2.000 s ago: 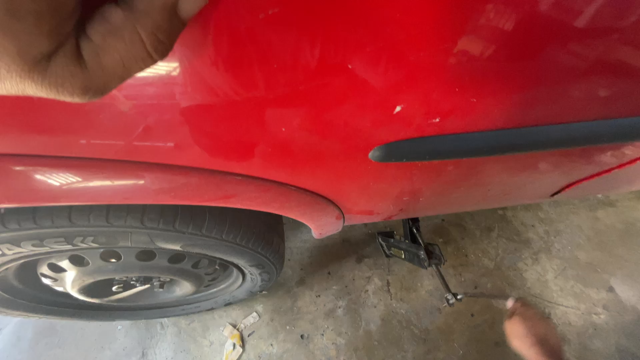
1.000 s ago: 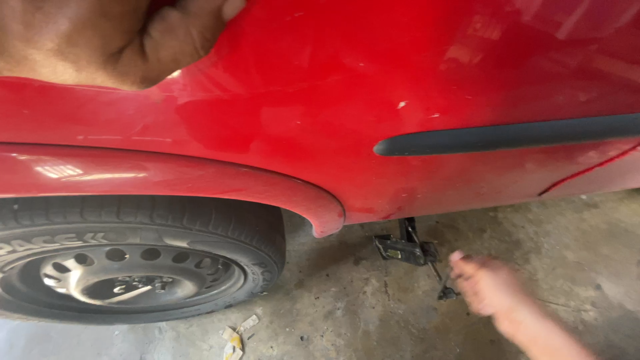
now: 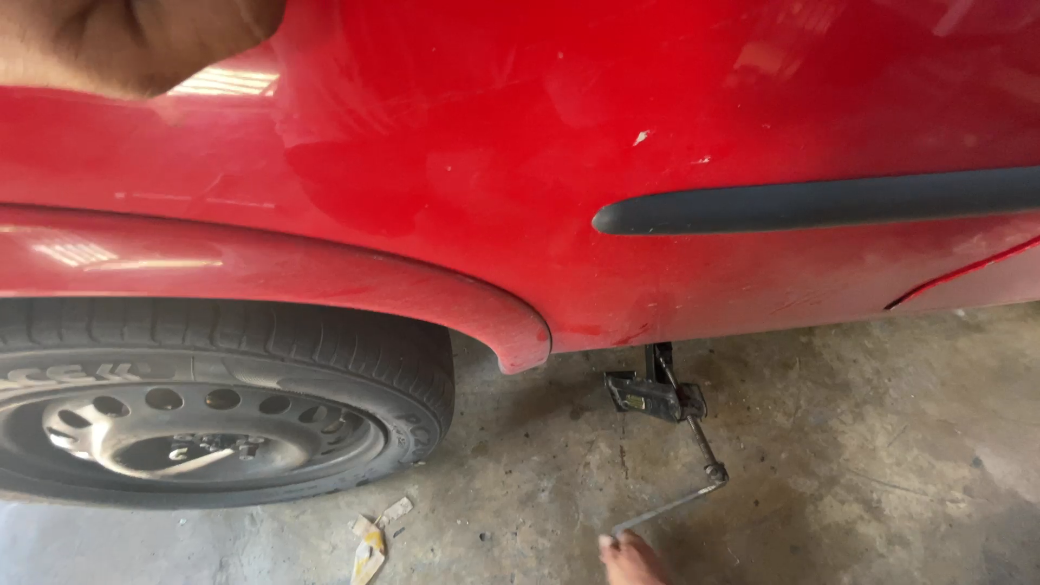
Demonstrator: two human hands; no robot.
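Observation:
My left hand [image 3: 138,41] is at the top left against the red car body panel [image 3: 455,146]; its fingers are out of frame. At the bottom, my right hand [image 3: 632,559] grips the end of a metal crank handle [image 3: 670,509]. The handle joins a rod that runs up to a black car jack [image 3: 650,396], which stands on the floor under the car's lower edge. To the left, a tire [image 3: 435,390] on a steel wheel [image 3: 219,439] sits below the wheel arch.
A black side molding [image 3: 812,205] runs along the car's side. Torn, stained paper or tape scraps [image 3: 370,548] lie on the worn concrete floor [image 3: 853,463] near the wheel. The red wheel arch edge [image 3: 520,349] juts down left of the jack.
My right hand has swung the crank handle around, from the right of the jack to below it, toward the left. My left hand stays at the top left, now with less of it in view.

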